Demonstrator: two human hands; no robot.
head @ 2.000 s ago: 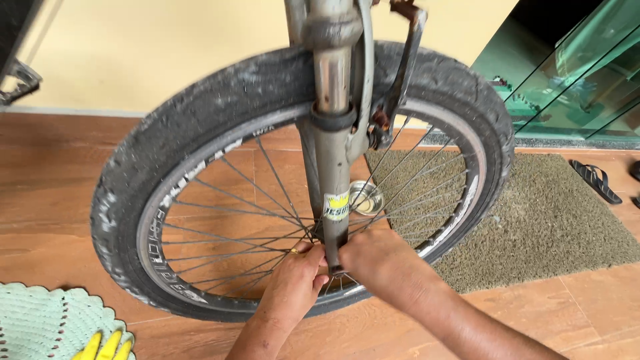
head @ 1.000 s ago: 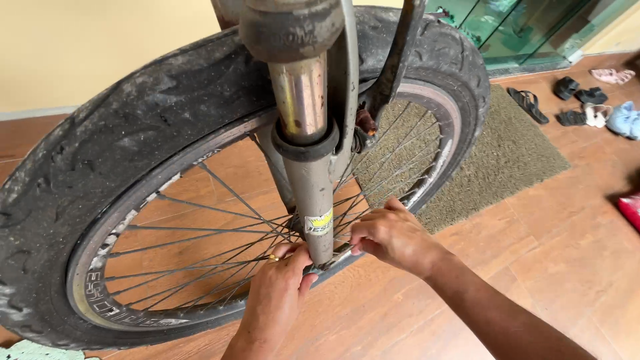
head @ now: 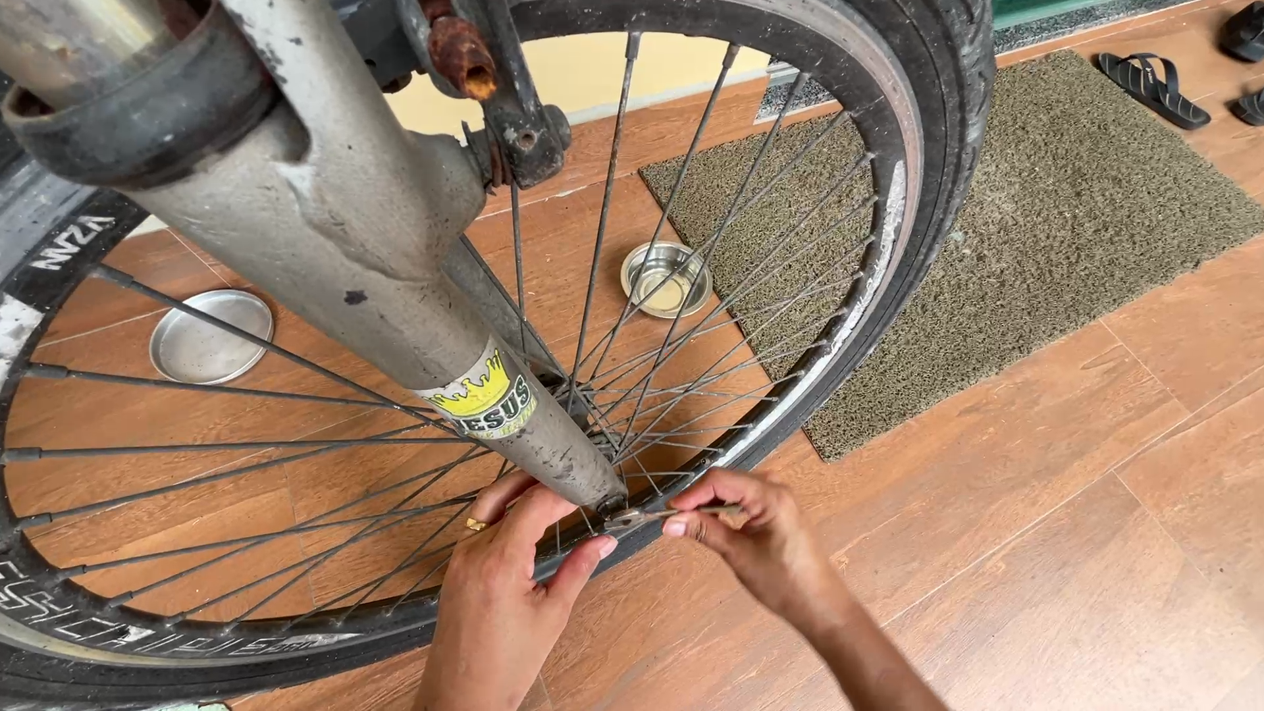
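Observation:
A bicycle's grey suspension fork leg slants down across the spoked front wheel, a crown sticker on its lower part. My right hand pinches a thin metal wrench between thumb and fingers. The tool's far end meets the fork's bottom end, beside the rim. My left hand, with a ring on one finger, is around the lower fork end, its thumb near the wrench head and its other fingertips hidden behind the leg. The wheel hub lies partly behind the fork.
Beyond the spokes, a metal bowl and a shallow round metal dish rest on the tiled floor. A coarse doormat lies to the right, with a black flip-flop at its far edge. A rusty bolt sits on the brake mount.
The view has come much closer to the fork and wheel. My left hand stays at the fork's lower end. My right hand is now a little away from the fork, with the wrench plainly visible.

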